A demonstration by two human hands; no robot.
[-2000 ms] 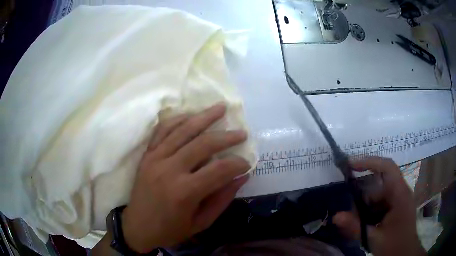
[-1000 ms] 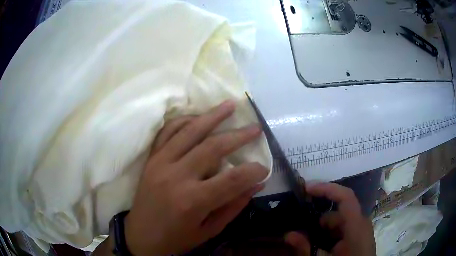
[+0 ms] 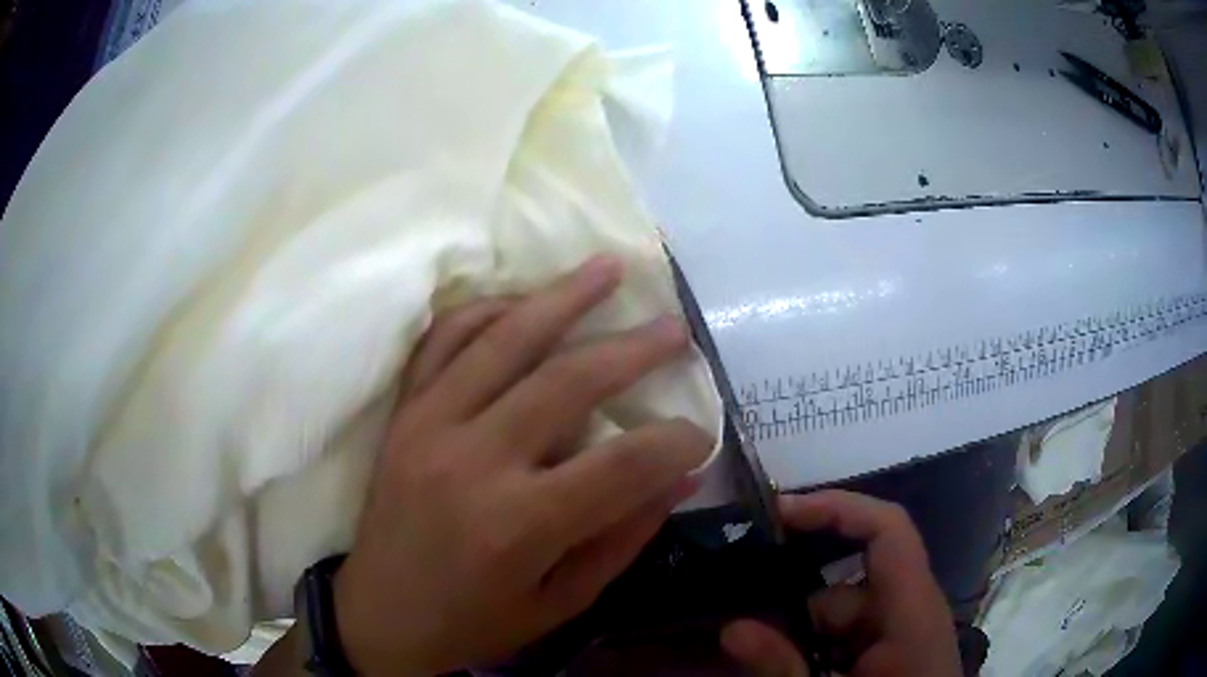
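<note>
The cream garment piece (image 3: pixel 331 146) lies bunched over the left half of the white table. My left hand (image 3: pixel 516 463) lies on its right part, fingers spread and pressing it down; a dark band is on the wrist. My right hand (image 3: pixel 874 582) holds the fabric scissors (image 3: pixel 731 397) by the handles at the table's front edge. The long blades lie along the right edge of the cloth, tip by that edge above my left fingertips. Whether cloth is between the blades cannot be told. The handles are dark and partly hidden by my fingers.
The machine bed (image 3: pixel 980 146) with its shiny plate (image 3: pixel 821 40) is at the upper right. Black thread snips (image 3: pixel 1112 93) lie on it. A printed ruler (image 3: pixel 927 377) runs along the table's front edge. Cream pieces (image 3: pixel 1085 595) and a carton (image 3: pixel 1152 423) are at the lower right.
The scissors and my right hand have moved left from over the ruler to the cloth's right edge, and the blades look closer to it. My left hand stays on the cloth.
</note>
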